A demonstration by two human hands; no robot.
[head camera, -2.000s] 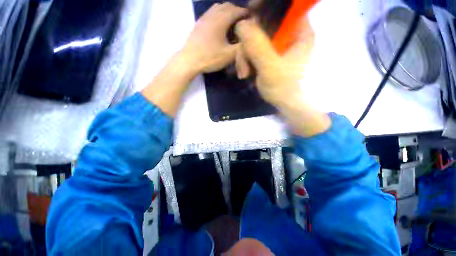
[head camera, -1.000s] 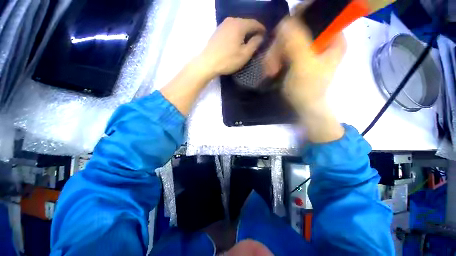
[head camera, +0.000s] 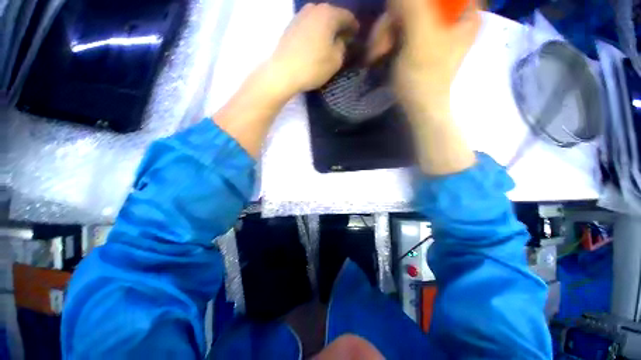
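A black panel (head camera: 362, 144) lies on the white tabletop in front of me. A round perforated disc (head camera: 355, 98) sits on it, partly under my hands. My left hand (head camera: 313, 46) is at the disc's upper left with its fingers curled; whether it holds something is hidden. My right hand (head camera: 429, 60) is blurred at the upper right of the panel, closed on an orange tool (head camera: 452, 8). Only a bit of the tool's orange body shows at the top edge; its tip is not visible.
Another black panel (head camera: 98, 63) lies on bubble wrap (head camera: 63, 165) at the left. A round metal pan (head camera: 559, 95) stands at the right. Wrapped panels (head camera: 622, 126) stack at the far right. More black panels (head camera: 274, 267) stand below the table's front edge, beside a machine control box (head camera: 411, 254).
My right hand and the orange tool have moved up towards the top edge. My left hand has shifted slightly up. The perforated disc shows more than two seconds ago.
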